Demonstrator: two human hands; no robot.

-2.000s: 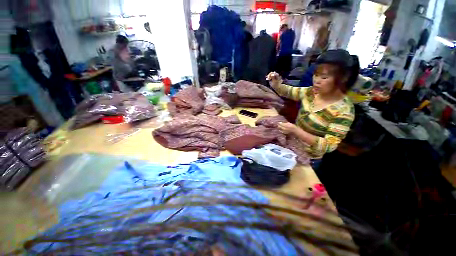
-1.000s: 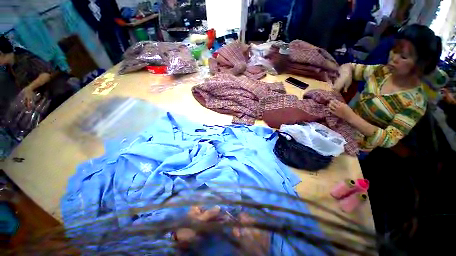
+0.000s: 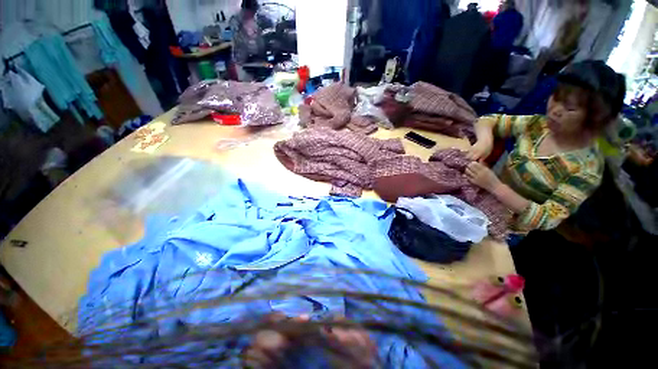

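A light blue shirt (image 3: 216,249) lies in a rumpled heap on the pale table nearest me. Dark blurred strands cross the lower part of the view in front of it. Behind them, my left hand (image 3: 268,344) and my right hand (image 3: 350,343) show at the bottom centre, close together over the cloth near the bottom edge. Both are blurred and partly hidden, so their fingers and any hold on the cloth cannot be made out.
A black bag (image 3: 426,239) and white plastic bag (image 3: 451,218) sit right of the shirt, pink thread cones (image 3: 498,294) nearer. Clear poly bags (image 3: 162,184) lie left. Tweed jackets (image 3: 325,155) and a phone (image 3: 420,140) lie beyond. A person in a patterned top handles tweed at right.
The view has swung left and down since the first frame, then tilted slightly up. My hands have come into view at the bottom. The person at right has lowered a raised hand to the tweed.
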